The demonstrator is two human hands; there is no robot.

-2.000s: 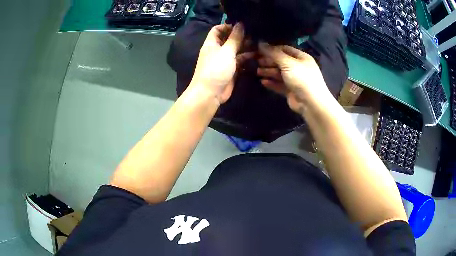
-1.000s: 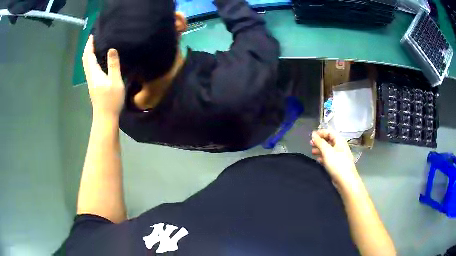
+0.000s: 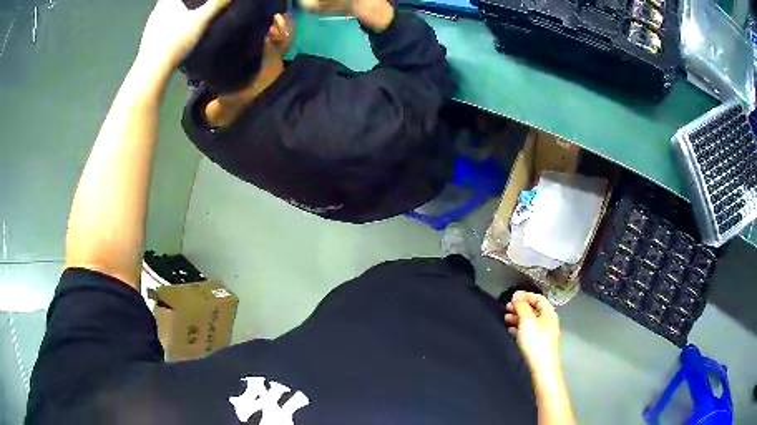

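A seated coworker's black-haired head (image 3: 228,50) is at the upper left, above dark clothing (image 3: 349,141). My left hand (image 3: 174,29) lies against the back and top of the head, its thumb spread; the top edge of the picture cuts off part of the hand. No strap can be told apart from the dark hair. My right hand (image 3: 533,319) is low at the right, fingers curled with thumb and fingertips close together. A small dark thing shows just behind its fingertips; whether the hand holds it cannot be told.
The green bench (image 3: 564,116) bears stacked black trays (image 3: 589,41) and a clear small-parts box (image 3: 722,170). Under its edge are an open carton (image 3: 498,236) and a black tray (image 3: 651,266). A blue stool (image 3: 701,390) stands lower right, another carton (image 3: 199,319) lower left.
Both hands were at the coworker's head, then my right hand moved away, down and right. My left hand stayed at the head, now nearer the top edge. The coworker now appears turned sideways.
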